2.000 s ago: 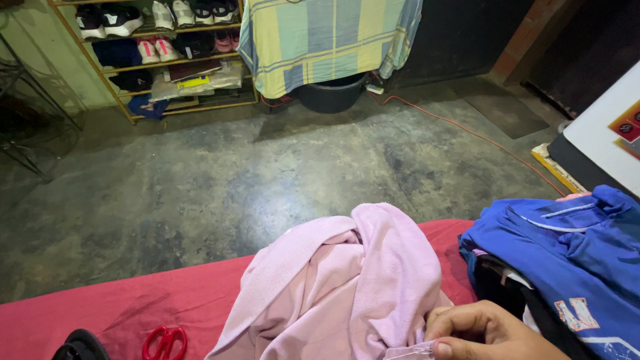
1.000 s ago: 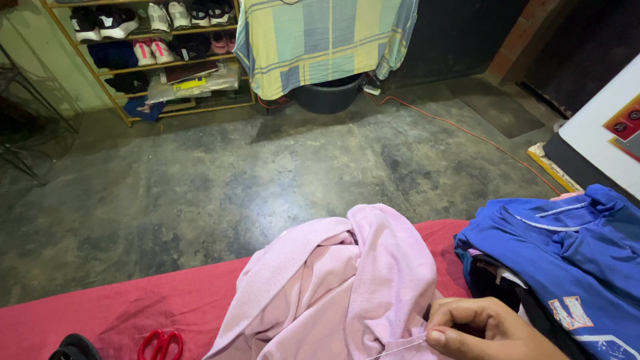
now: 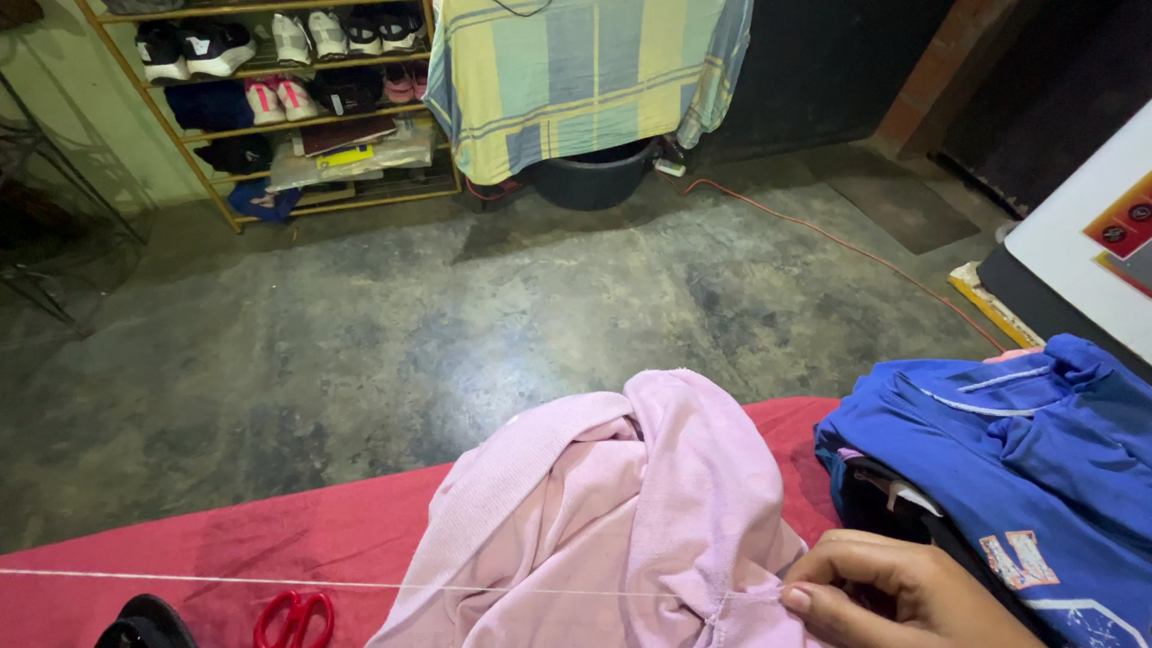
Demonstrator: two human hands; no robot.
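Observation:
Pink fabric point(image 3: 576, 513), a garment by its ribbed edge, lies bunched on the red cloth point(image 3: 360, 522) at the bottom centre. My right hand point(image 3: 882, 585) pinches its right edge between thumb and forefinger. From that spot a white thread point(image 3: 225, 579) runs taut across the fabric to the left edge of the view. What holds its far end is hidden, and my left hand is out of view. Red-handled scissors point(image 3: 293, 621) lie at the lower left, beside a black object point(image 3: 148, 621) that is partly cut off.
A blue garment point(image 3: 972, 450) lies piled with dark cloth at the right. Beyond the concrete floor point(image 3: 405, 360) stand a shoe rack point(image 3: 319, 209) and a black tub point(image 3: 594, 180) under a checked cloth point(image 3: 585, 81). An orange cord point(image 3: 837, 234) crosses the floor towards a white appliance point(image 3: 1080, 225).
The white thread now stretches far to the left; earlier only a short length showed near my right hand. My right hand stays at the pink fabric's edge.

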